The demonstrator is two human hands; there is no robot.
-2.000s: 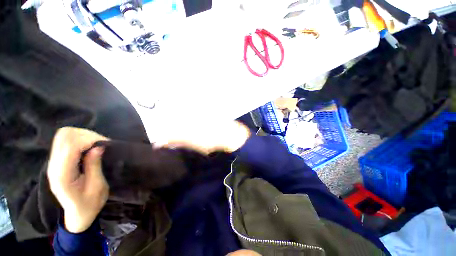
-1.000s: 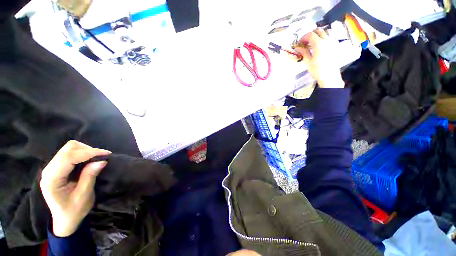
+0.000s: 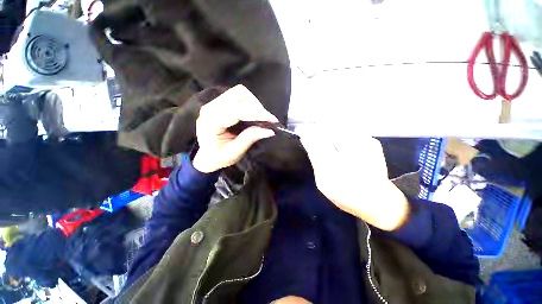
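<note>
A large dark brown cloth piece lies over the white table and hangs off its near edge. My left hand pinches the cloth's edge between thumb and fingers, in front of my chest. My right hand is at the same edge, just right of the left hand. A thin shiny metal tip shows between the hands, at the right fingertips; the rest of that tool is hidden in my right hand. Both hands are above the lap.
Red-handled scissors lie on the white table at the right, above a small tan tab. A thread crosses the table. A grey motor-like housing stands far left. A blue basket with scraps is below the table at right.
My right hand has come from the tools at the table's right back to the cloth beside my left hand. The view has turned left; the sewing machine head is out of view.
</note>
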